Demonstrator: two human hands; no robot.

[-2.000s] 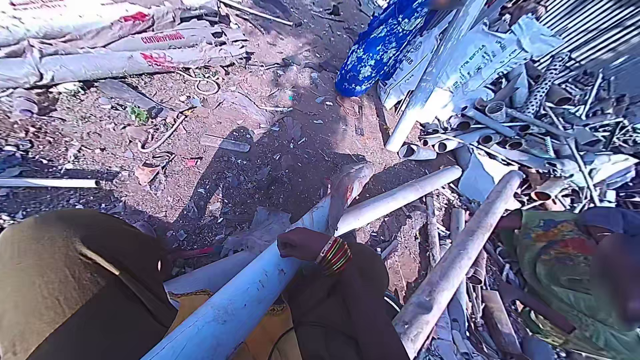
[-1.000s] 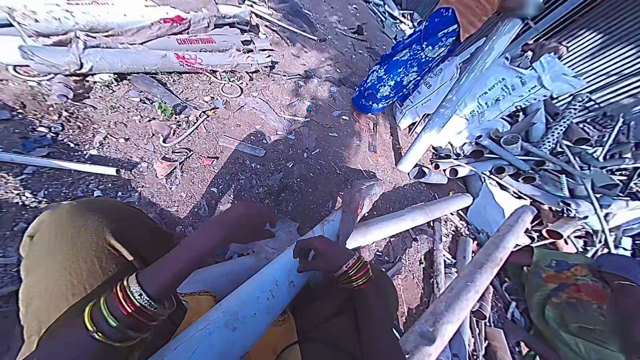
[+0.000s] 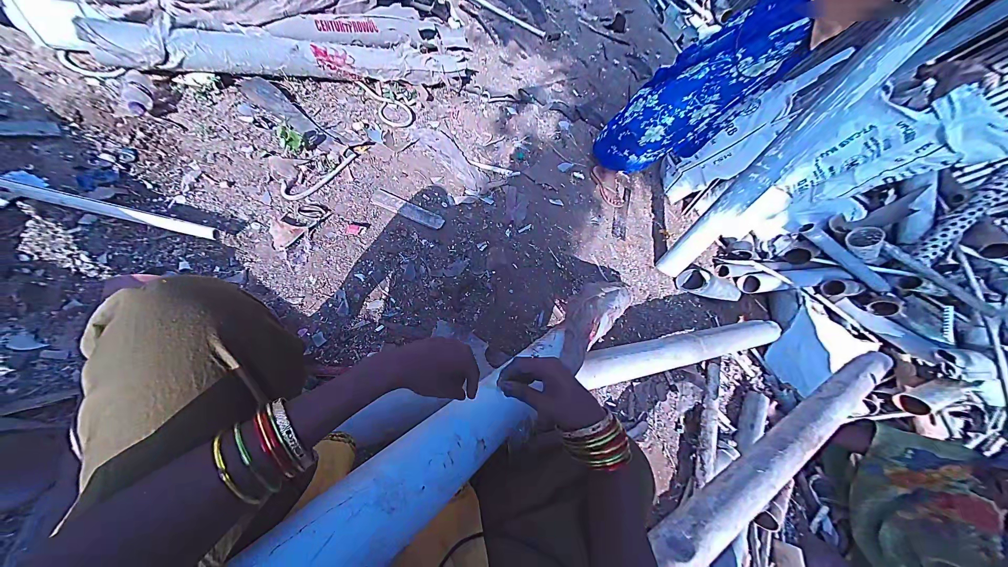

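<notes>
A long pale plastic pipe (image 3: 394, 480) lies slanting across my lap, its far end wrapped in a torn, dirty plastic cover (image 3: 598, 311). My left hand (image 3: 441, 368), with bangles at the wrist, is just above the pipe, its fingers curled down; whether it pinches something small cannot be told. My right hand (image 3: 543, 387), also with bangles, is on the pipe's upper surface, thumb and forefinger brought together at a spot close to my left hand. Another pale pipe (image 3: 685, 354) extends beneath the first toward the right.
A worn pipe (image 3: 772, 465) slants at the right, near a person in a patterned green garment (image 3: 929, 488). Another person in blue floral cloth (image 3: 701, 94) is beside a long pipe (image 3: 811, 142). Cut pipe pieces (image 3: 858, 283) heap at the right. Wrapped pipes (image 3: 276, 51) lie at the upper left.
My left hand, out of sight two seconds ago, has come in from the left and is now close to my right hand. My right hand stays at the pipe.
</notes>
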